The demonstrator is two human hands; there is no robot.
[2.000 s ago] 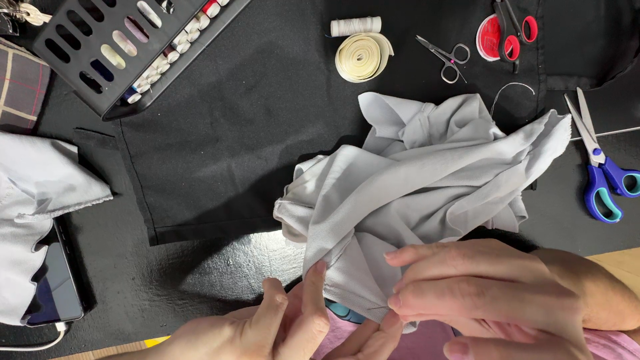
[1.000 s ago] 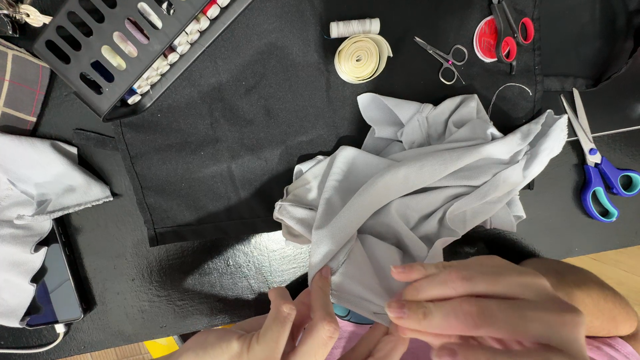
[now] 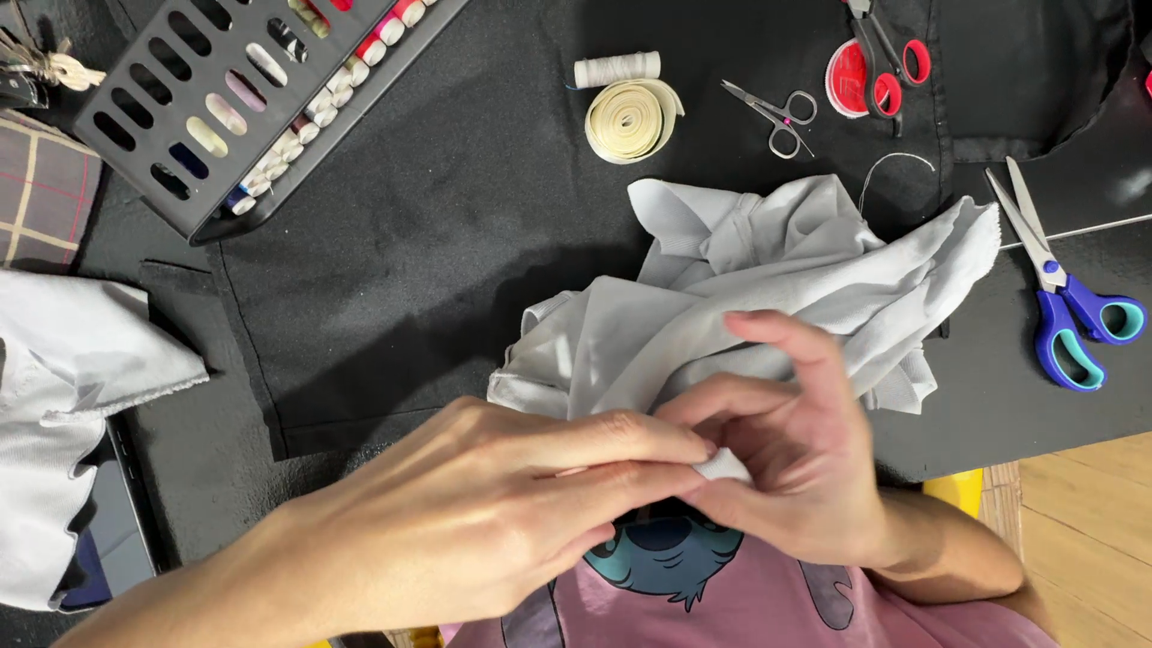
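Note:
A crumpled light grey fabric piece (image 3: 720, 297) lies on black cloth at centre right. Below it my left hand (image 3: 531, 486) reaches across and pinches a small edge of the grey fabric between its fingers. My right hand (image 3: 801, 441) grips the same edge from the other side, thumb below, with its index finger raised. Only a small pale tip of fabric shows between the hands; whether a needle is there cannot be seen. Beyond the fabric are a white thread spool (image 3: 617, 69), a rolled cream tape (image 3: 630, 121) and small scissors (image 3: 776, 117).
Blue-handled scissors (image 3: 1062, 279) lie open at right. Red-handled scissors (image 3: 886, 72) rest on a red round packet (image 3: 848, 79). A black slotted basket (image 3: 207, 108) with thread spools stands upper left. More grey fabric (image 3: 81, 351) partly covers a phone (image 3: 126, 504) at left.
Both hands have moved up over the near edge of the fabric and come together. The fabric edge is now pinched between them, and my right index finger is raised.

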